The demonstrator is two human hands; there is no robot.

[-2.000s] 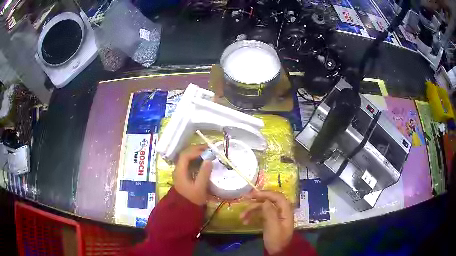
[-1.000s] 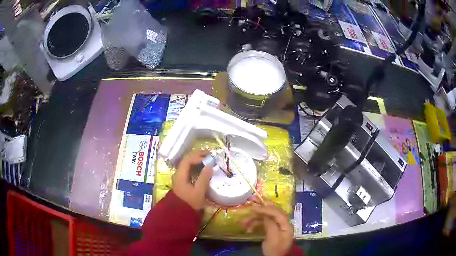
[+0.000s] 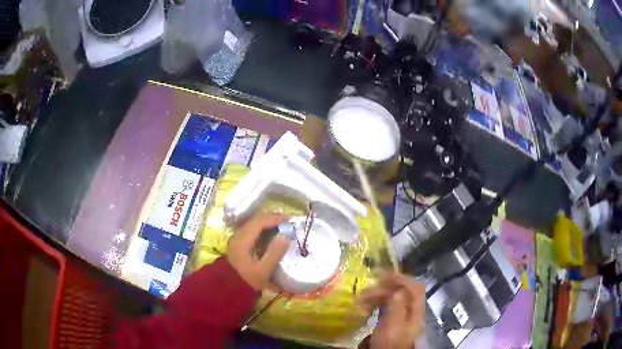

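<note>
A round white plastic housing (image 3: 315, 262) sits open end up on the yellow pad (image 3: 300, 317), with dark and red wires rising from its centre. A white bracket (image 3: 290, 170) lies just behind it. My left hand (image 3: 258, 249) is at the housing's left side and pinches a small greyish part (image 3: 281, 232). My right hand (image 3: 397, 303), right of the housing and slightly blurred, holds a thin pale stick (image 3: 375, 201). The stick points up and its far end is at the front rim of the round tin (image 3: 365, 129) with white contents.
The black screwdriver (image 3: 447, 235) lies over the silver feeder boxes (image 3: 470, 293) at right. Black parts (image 3: 426, 102) are heaped behind the tin. A red crate (image 3: 34, 272) is at lower left. A clear bag (image 3: 204, 41) and a white unit with a black round face (image 3: 126, 34) are at upper left.
The view has turned and shifted. My right hand has moved the stick away from the white housing and up towards the tin. My left hand stays at the housing with the small part.
</note>
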